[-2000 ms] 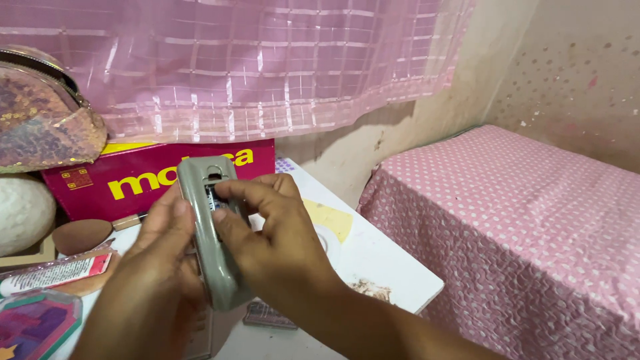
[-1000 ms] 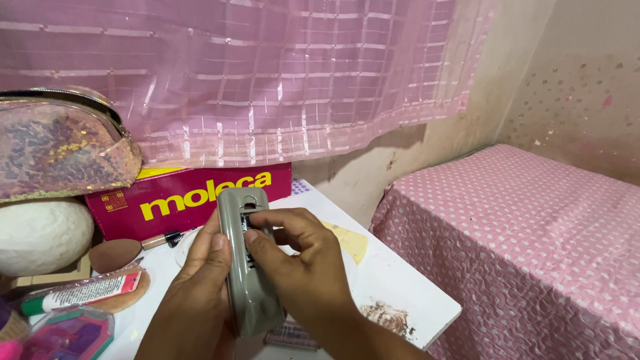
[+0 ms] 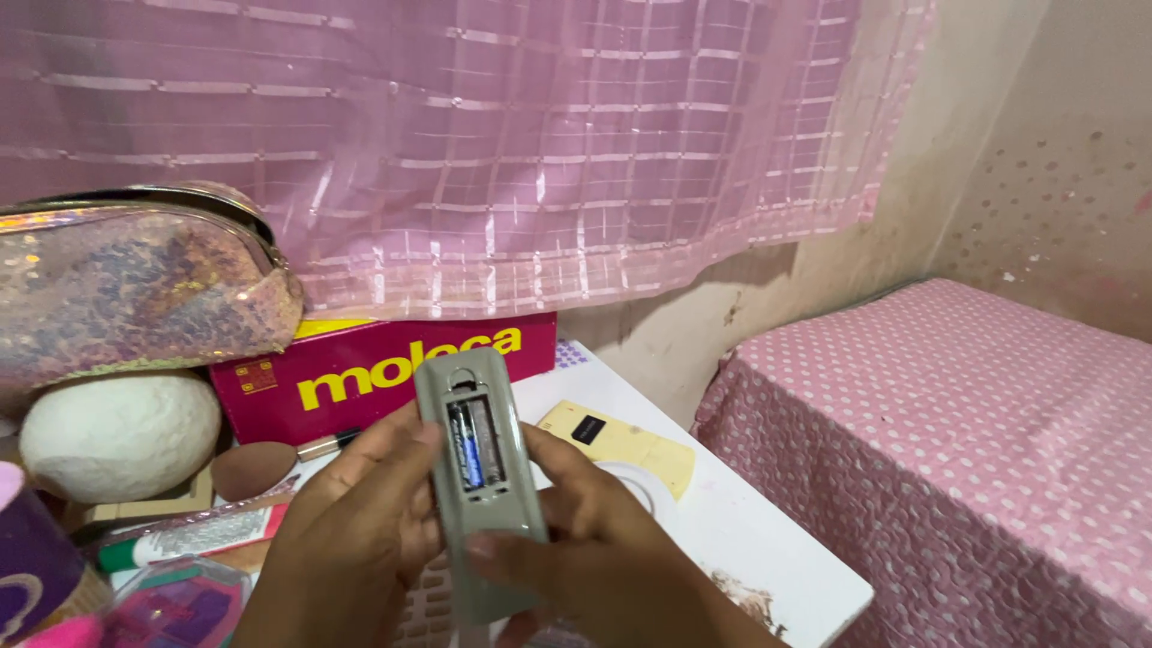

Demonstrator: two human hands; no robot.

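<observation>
A grey remote control (image 3: 490,549) is held upright above the white table, its back toward me and its battery compartment uncovered. One blue battery (image 3: 469,454) lies in the compartment's left slot; the slot to its right shows no battery. My left hand (image 3: 360,531) grips the remote's left edge, thumb near the compartment. Around the lower right side curls my right hand (image 3: 603,549), its thumb lying across the back below the compartment. The fingers behind the remote are partly hidden.
Behind stand a magenta box (image 3: 387,378), a glittery pouch (image 3: 144,279) and a white round object (image 3: 121,436). A brown makeup sponge (image 3: 255,470), a tube (image 3: 198,538) and a palette (image 3: 180,603) lie left. A yellow card (image 3: 630,441) lies on the white table (image 3: 783,549). A pink-covered surface (image 3: 936,405) is at right.
My right hand's fingers have left the battery compartment and moved down to the remote's lower right side, uncovering the blue battery. My left hand still holds the left edge.
</observation>
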